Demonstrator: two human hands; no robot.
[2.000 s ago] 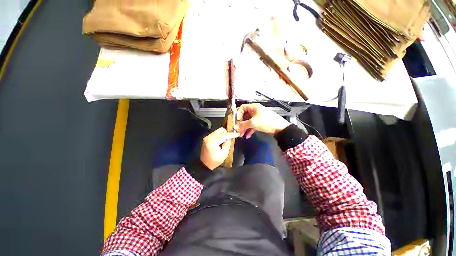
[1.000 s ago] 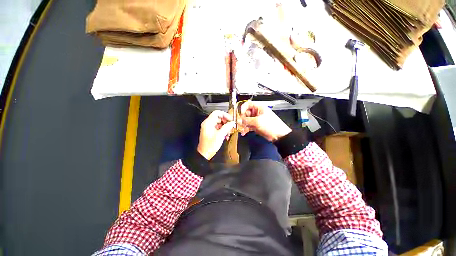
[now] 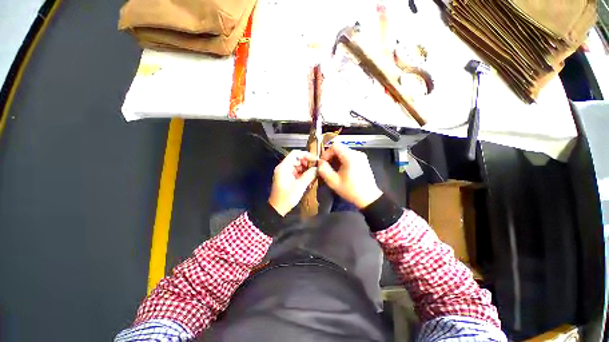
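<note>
A narrow brown bag panel (image 3: pixel 310 201) hangs edge-on over my lap, below the end of the bar anvil (image 3: pixel 316 100) that juts from the table edge. My left hand (image 3: pixel 290 180) pinches the panel's upper part from the left, thumb and fingertips together. My right hand (image 3: pixel 348 175) pinches at the same spot from the right, its fingertips touching or nearly touching the left ones. A small brown flap shows just above the right fingers. Any small metal part between the fingertips is hidden.
On the white table (image 3: pixel 180 87) lie a claw hammer (image 3: pixel 380 72), a small hammer (image 3: pixel 475 107) overhanging the edge, a thin dark tool (image 3: pixel 375 125), round rings (image 3: pixel 415 72), a brown stack (image 3: pixel 190 27) left and a layered stack (image 3: pixel 514 47) right. A cardboard box (image 3: pixel 449 217) stands below.
Both hands have drawn together at the panel's upper part, and the right hand has turned more upright. The whole view has shifted slightly. The tools lie in the same places on the table.
</note>
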